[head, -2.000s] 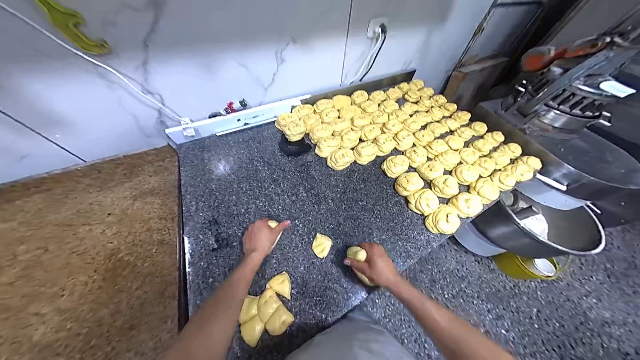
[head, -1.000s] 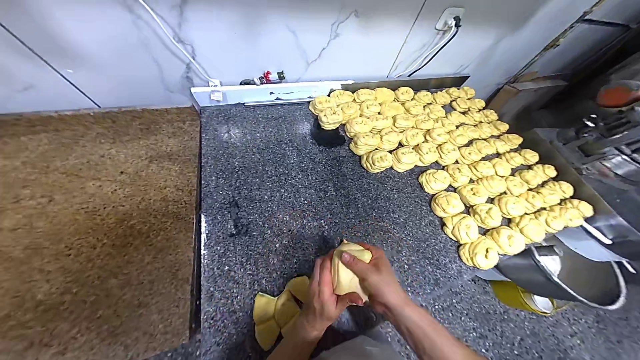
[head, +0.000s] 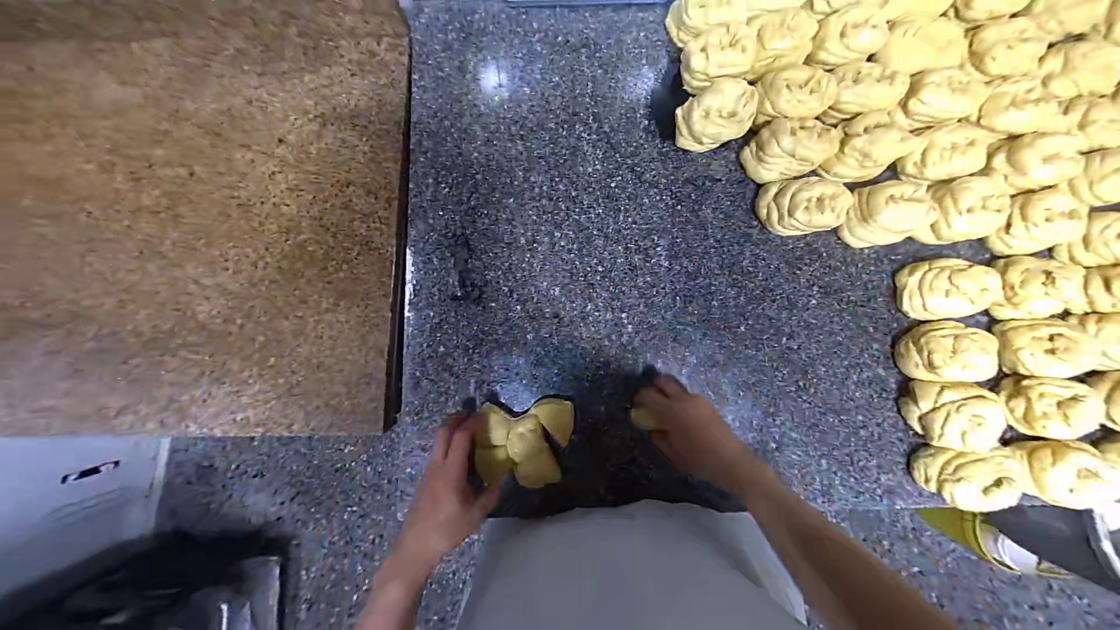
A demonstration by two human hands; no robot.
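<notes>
Near the front edge of the dark speckled counter lies a cluster of yellow dough pieces [head: 527,440]. My left hand [head: 455,481] touches the cluster's left side, fingers spread around it. To the right, my right hand [head: 687,424] has its fingers curled around a small piece of yellow dough [head: 646,419], mostly hidden under the fingers. Rows of shaped, folded dough lumps [head: 948,351] cover the counter's right and upper right.
A brown speckled board or tabletop [head: 201,219] adjoins the counter [head: 542,227] on the left. A yellow bucket [head: 967,532] and a metal bowl [head: 1050,535] stand beyond the front right edge, below the dough rows.
My hands were together around a dough piece one second ago and are now apart. The left hand has moved to the dough cluster. The view has tilted down.
</notes>
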